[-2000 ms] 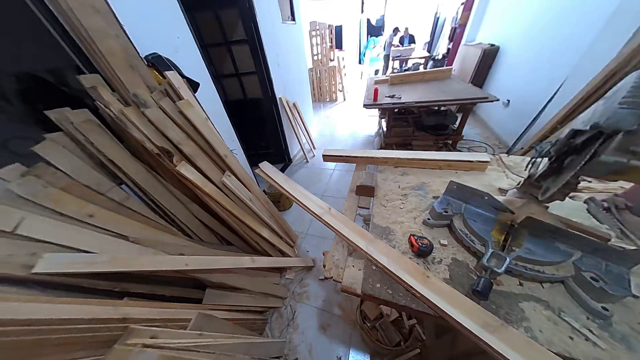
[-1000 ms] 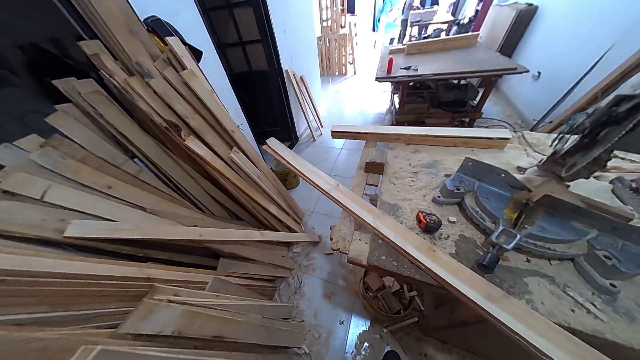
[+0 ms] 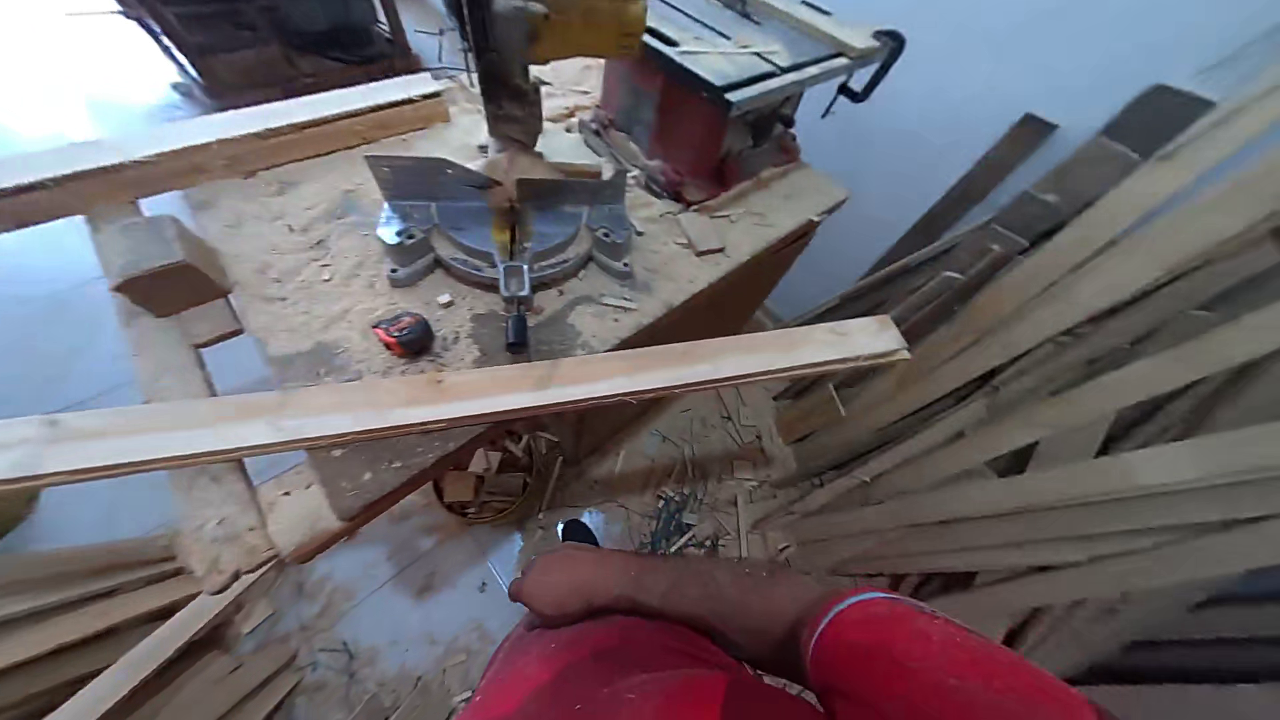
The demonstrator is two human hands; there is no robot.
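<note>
My right hand [image 3: 568,585] is in front of my red shirt at the lower middle, its fingers curled; whether it holds anything cannot be made out. My left hand is out of view. A long wooden board [image 3: 450,400] lies across the near side of the workbench, its right end sticking out past the edge. Behind it sit a red and black tape measure [image 3: 403,334] and a miter saw [image 3: 515,225] with a yellow body. A thick timber [image 3: 225,140] rests at the bench's back left.
A red table saw [image 3: 670,120] with a black clamp [image 3: 868,72] stands at the back. Boards [image 3: 1130,480] lean on the right, and more planks [image 3: 95,600] lie at lower left. A bucket of offcuts [image 3: 487,485] and wood scraps are on the floor.
The view has swung far to the right and down. My right hand and forearm have come into view. The tape measure and the long board remain on the bench.
</note>
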